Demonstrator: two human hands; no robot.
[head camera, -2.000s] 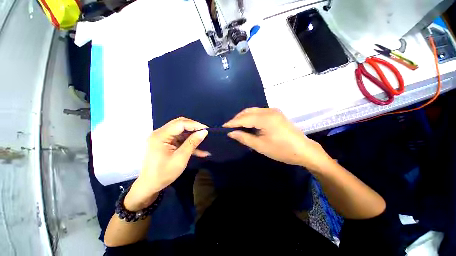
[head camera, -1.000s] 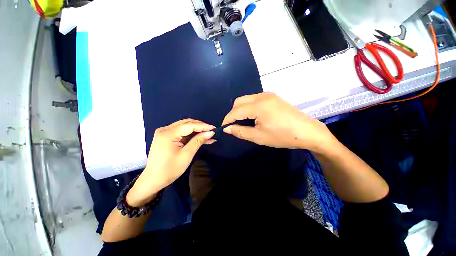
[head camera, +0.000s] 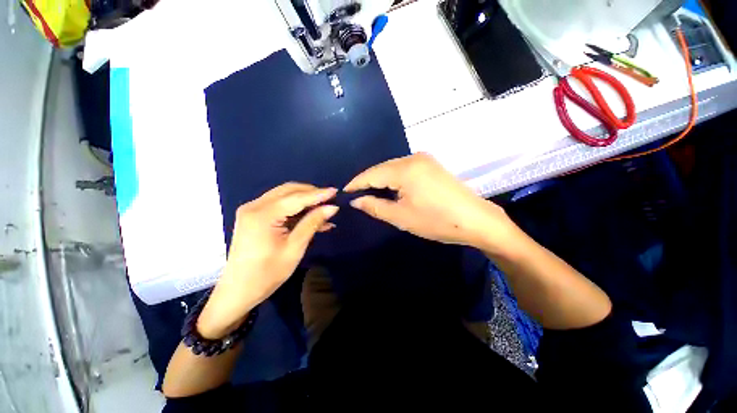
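A dark navy garment panel (head camera: 283, 129) lies flat on the white machine table, its far part under the presser foot (head camera: 336, 85). Its near part comes toward me over the table's front edge. My left hand (head camera: 279, 230) pinches the folded edge (head camera: 344, 197) between thumb and fingers. My right hand (head camera: 420, 198) pinches the same edge just to the right, the fingertips of both hands close together. The edge is held short of the presser foot. The cloth below my hands merges with dark clothing, so its end cannot be told.
The white sewing machine head (head camera: 311, 24) stands over the panel. A black smartphone (head camera: 494, 52), red-handled scissors (head camera: 594, 105) and small snips (head camera: 622, 64) lie at the right. An orange cord (head camera: 692, 105) hangs over the table's right end. The table (head camera: 166, 161) has a blue strip at left.
Both hands still pinch the cloth edge, with their fingertips closer together than two seconds ago. The whole view has shifted a little, moving the machine and table leftward in the picture.
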